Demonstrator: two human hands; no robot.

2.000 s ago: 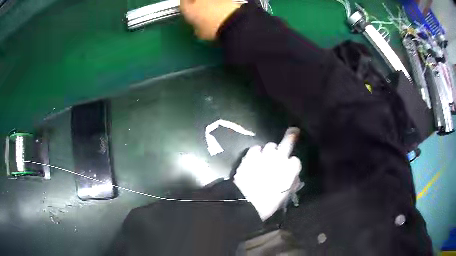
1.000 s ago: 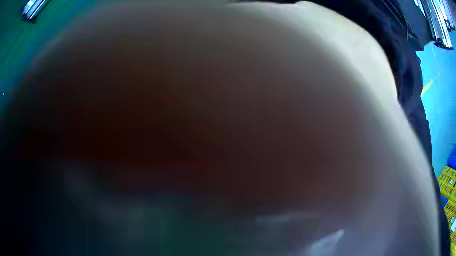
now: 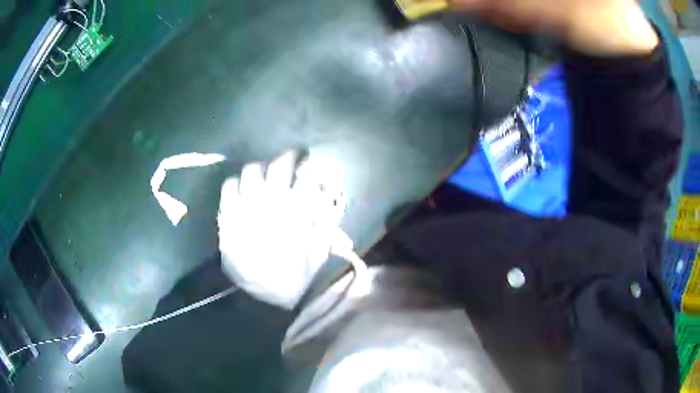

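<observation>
My left hand (image 3: pixel 272 230), in a white glove with curled fingers, rests over the dark green bench at centre. A thin solder wire (image 3: pixel 169 313) runs from the lower left edge into its underside. My right hand (image 3: pixel 568 23) is bare and blurred at the top right, beside a yellow square tray (image 3: pixel 422 8); its fingers are cut off or smeared, and what it holds cannot be told. A small green circuit board (image 3: pixel 90 47) lies at the top left, joined by white wires to a silver lamp tube (image 3: pixel 29 65).
A ragged white strip (image 3: pixel 157 180) lies left of the glove. A dark block (image 3: pixel 47 288) is at the lower left. A black cord (image 3: pixel 477 69) hangs near the top right. A blue bin (image 3: pixel 553 153) holds silver tubes. Yellow and blue crates (image 3: pixel 688 219) stand at the right edge.
The view has turned, and the large blur that covered it is gone. My bare right hand, earlier on a lamp tube at the top, is now at the top right. The board has come into view.
</observation>
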